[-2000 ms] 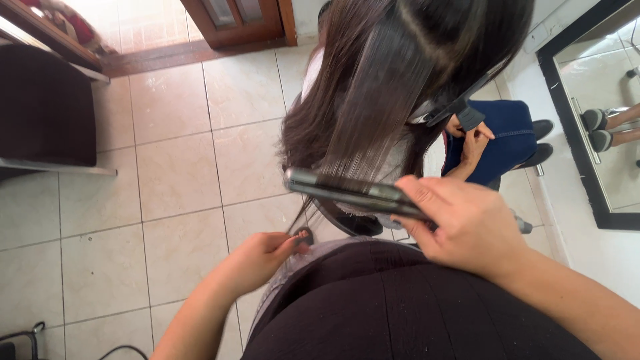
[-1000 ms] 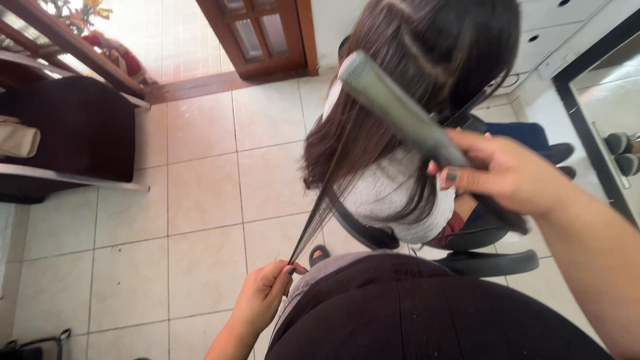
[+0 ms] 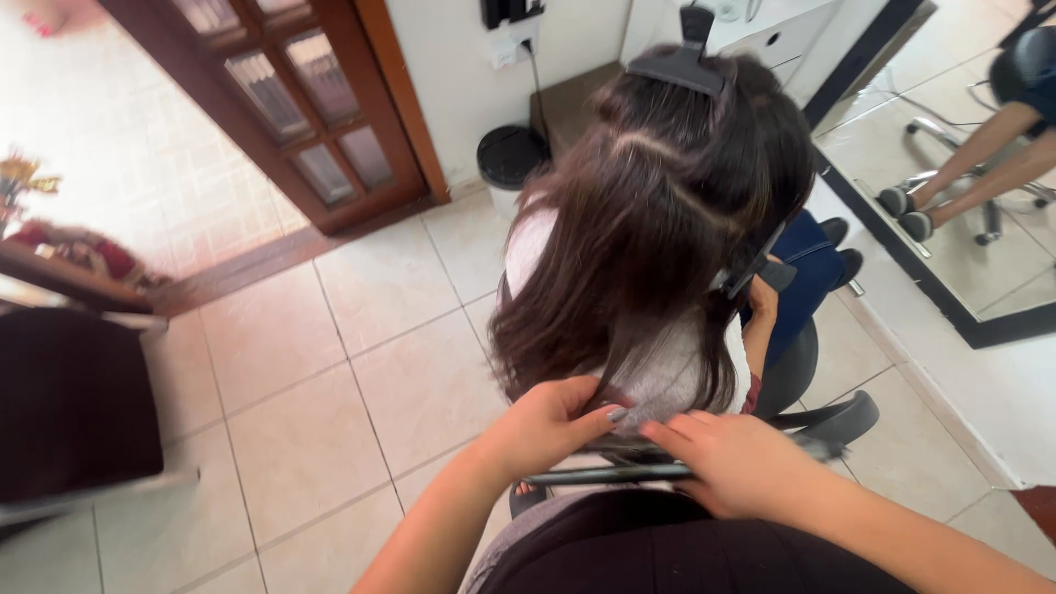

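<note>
A seated person with long dark hair [image 3: 610,239] has their back to me, the hair parted and sectioned. One black hair clip [image 3: 681,62] grips the hair on top of the head; another black clip [image 3: 751,268] hangs at the right side. My left hand [image 3: 553,425] pinches the end of a thin hair strand between thumb and fingers. My right hand [image 3: 726,458] holds a dark hair straightener [image 3: 610,474] low and level, close below my left hand. Its plates are partly hidden by my hands, so whether hair lies between them cannot be told.
A framed mirror [image 3: 973,318] leans at the right, reflecting legs and a wheeled chair base. A black-lidded bin [image 3: 511,157] stands beyond the person, near a wooden door [image 3: 330,99]. At the left is a dark chair [image 3: 74,404]. The seated person's chair has a black armrest [image 3: 841,421].
The straightener, raised beside the hair a second ago, is now low by my waist. My hands have come close together. The view has shifted, showing more of the door and the top clip.
</note>
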